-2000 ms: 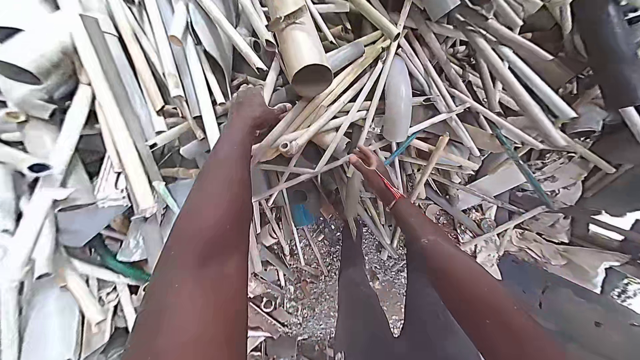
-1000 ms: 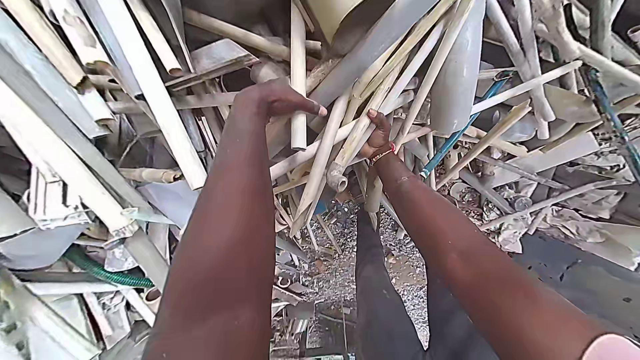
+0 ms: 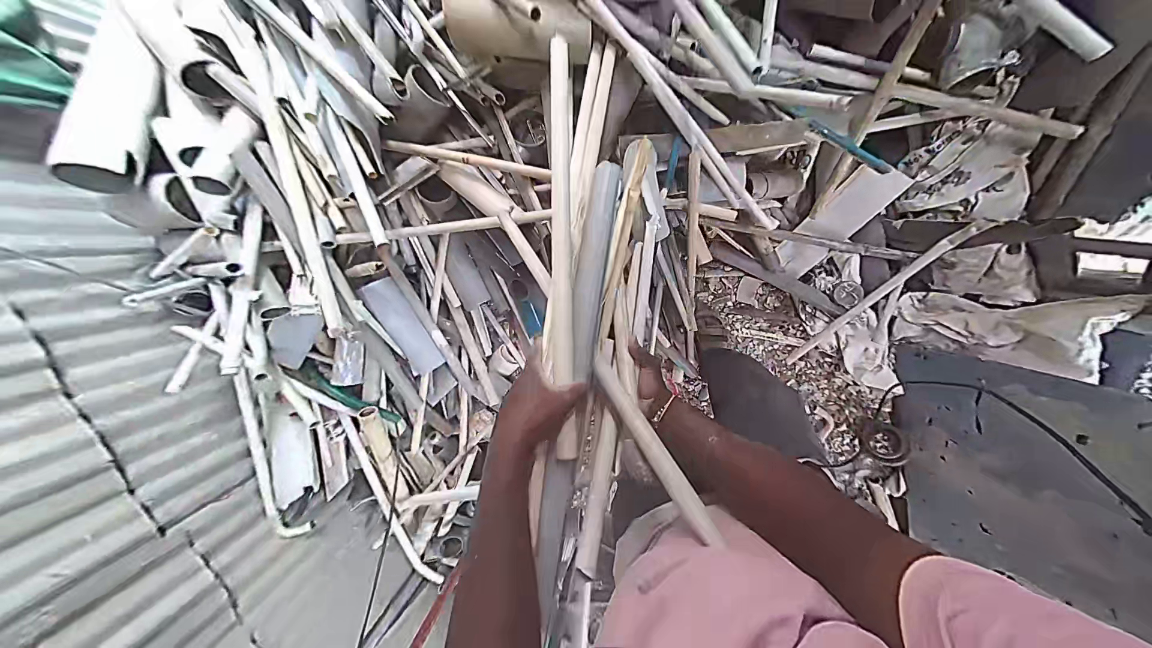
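Observation:
A bundle of long plastic pipes and strips stands between my hands, close to my body. My left hand grips its left side, thumb across the front. My right hand holds the right side, its fingers partly hidden behind the pieces. One loose cream pipe slants from the bundle down over my pink shirt. The bundle holds cream pipes, a grey pipe and a yellowish split strip. Its lower end runs down between my forearms.
Scrap pipes lie heaped ahead and to the left, with wide pipe pieces at the upper left. Corrugated sheeting is at the left. A dark flat sheet lies at the right, near torn sacking and small debris.
My hands were over the heap, holding pipes there; now they clasp a thick bundle close to my body. The view has shifted strongly, showing corrugated sheeting at left.

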